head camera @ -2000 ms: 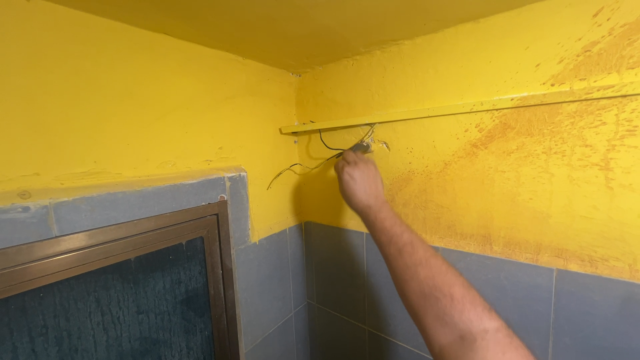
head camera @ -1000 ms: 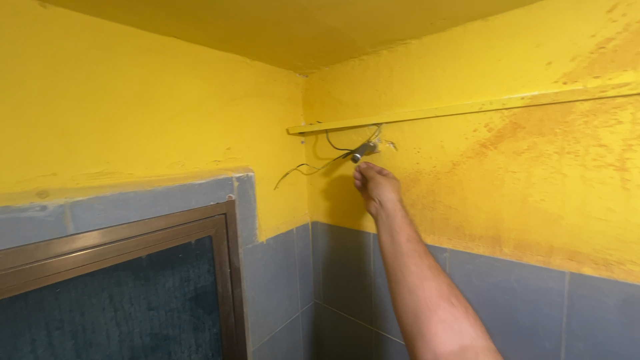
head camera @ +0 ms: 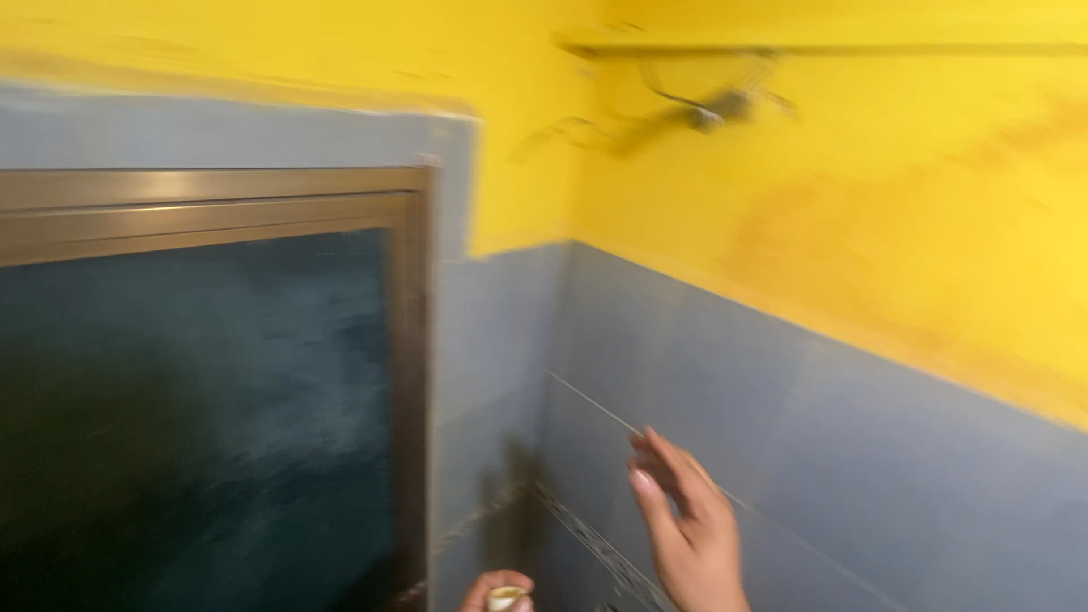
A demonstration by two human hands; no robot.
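My right hand [head camera: 693,518] is raised at the lower right in front of the grey tiles, fingers apart and nothing between them. At the bottom edge, my left hand [head camera: 480,591] holds a small round object [head camera: 507,597], whitish with a yellow-brown top; its kind is unclear. High on the yellow wall, well above both hands, a dark cylindrical fitting [head camera: 722,110] hangs from wires [head camera: 659,85] under a yellow strip of trunking [head camera: 816,50]. The view is blurred.
A brown metal-framed window [head camera: 408,280] with dark glass fills the left side. Blue-grey tiles [head camera: 680,340] cover the lower walls around the corner, with a patterned border strip [head camera: 595,544] low down.
My right hand has come down from beside the hanging fitting, and its fingers have parted. My left hand has come into view with the small round object. The view has tilted down.
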